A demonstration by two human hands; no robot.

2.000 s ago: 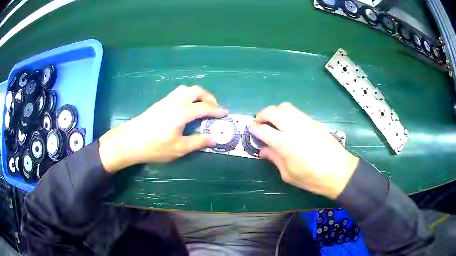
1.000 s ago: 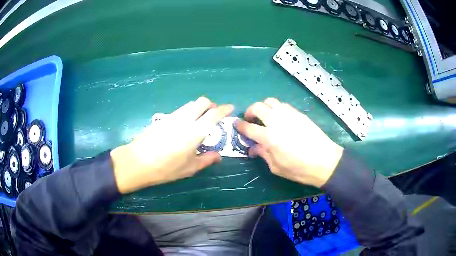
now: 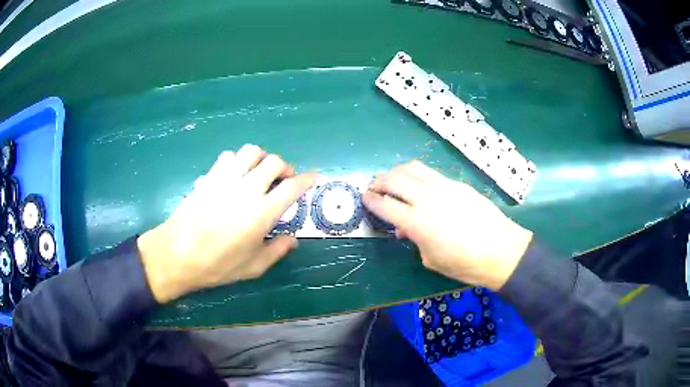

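A fixture plate (image 3: pixel 306 233) lies flat on the green bench in front of me. A black-ringed speaker with a white centre (image 3: pixel 337 207) sits in its middle, uncovered. My left hand (image 3: pixel 227 215) grips another speaker (image 3: pixel 290 218) at the plate's left part, thumb below and fingers above. My right hand (image 3: pixel 446 221) has its fingertips on a speaker (image 3: pixel 380 222) at the right part, mostly hidden by the fingers. Both plate ends are hidden under my hands.
A bare fixture plate (image 3: pixel 458 125) lies diagonally behind. A blue tray of loose speakers (image 3: pixel 53 151) is at the left. Loaded plates (image 3: pixel 522 13) lead to the white machine (image 3: pixel 643 91) at the upper right. A lower blue bin (image 3: pixel 514 344) holds round parts below the bench edge.
The view has shifted right, so the tray and bare plate appear further left. My hands have moved apart along the plate, and a middle speaker now shows between them.
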